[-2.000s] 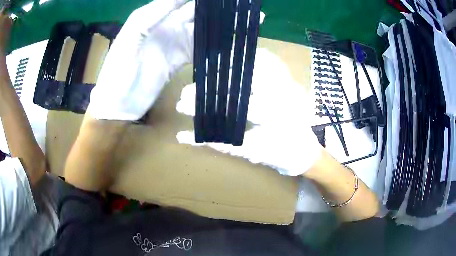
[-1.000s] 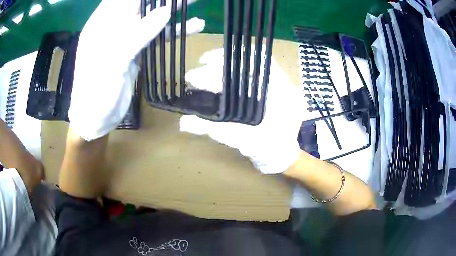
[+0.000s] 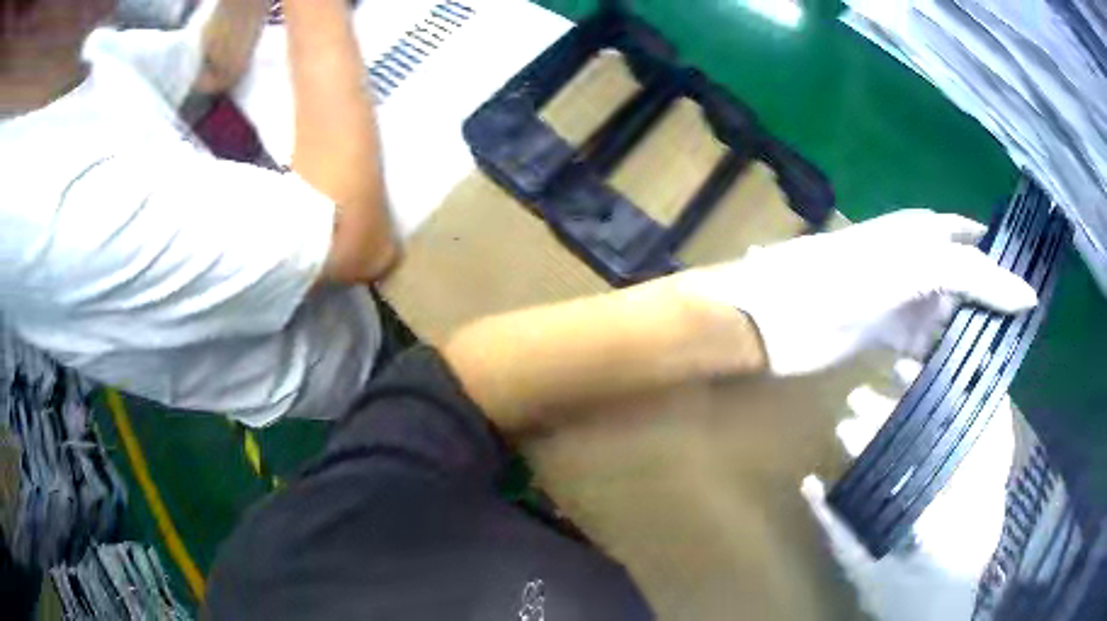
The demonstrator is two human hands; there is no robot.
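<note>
A batch of black frames [image 3: 959,394] is at the right, its side rails lying close together like parallel black bars. My left hand [image 3: 880,285], in a white glove, reaches in from the left and holds the batch near its upper end. My right hand [image 3: 959,534], also in a white glove, is under and beside the lower end, with its fingertips at the left side of the batch. The right hand is partly hidden by the frames and near the bottom edge of the picture.
Black open frames [image 3: 607,218] stand side by side on the tan cardboard [image 3: 486,261]. A coworker [image 3: 182,243] in a white top is at the left. Sheet-covered layers [image 3: 1020,97] are at the upper right. A green surface [image 3: 789,73] shows beyond.
The view has swung left and tilted, bringing more of the coworker into view. The batch was spread apart one second ago and is now pressed together. The standing frames show more fully.
</note>
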